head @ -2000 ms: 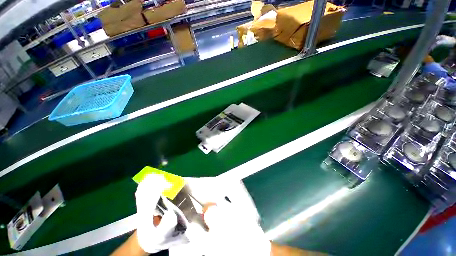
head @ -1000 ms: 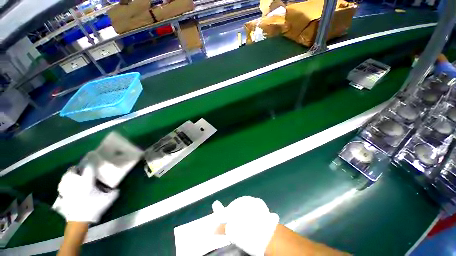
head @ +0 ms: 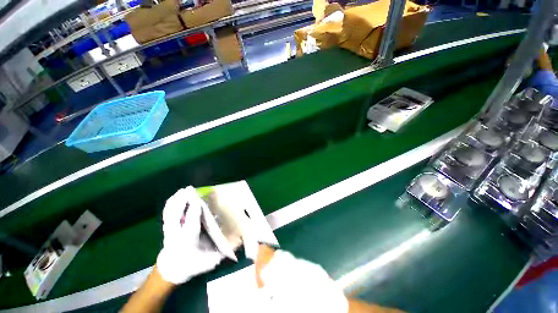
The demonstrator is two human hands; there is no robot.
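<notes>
My left hand [head: 186, 238], in a white glove, grips an open printed box [head: 229, 211] over the near rail of the belt. The box shows a yellow-green inner part and a white flap with a dark hole, spread to the right. My right hand [head: 300, 284], gloved with some bare fingertip showing, is at the box's lower right edge. Whether it pinches the flap or an insert is unclear. A white leaflet or stack [head: 235, 294] lies on the near ledge, partly under my right hand.
The green belt [head: 318, 153] carries a part-open box [head: 61, 254] at left and another box [head: 401, 110] at right. Clear blister trays [head: 468, 156] crowd the right ledge. A blue basket [head: 119, 122] and brown carton [head: 373, 27] sit on the far ledge. A person's blue sleeve [head: 544, 82] shows at right.
My left hand has let go of one box, now on the belt at left, and holds another. My right hand has moved from the leaflets to this box. The right-hand box has travelled left.
</notes>
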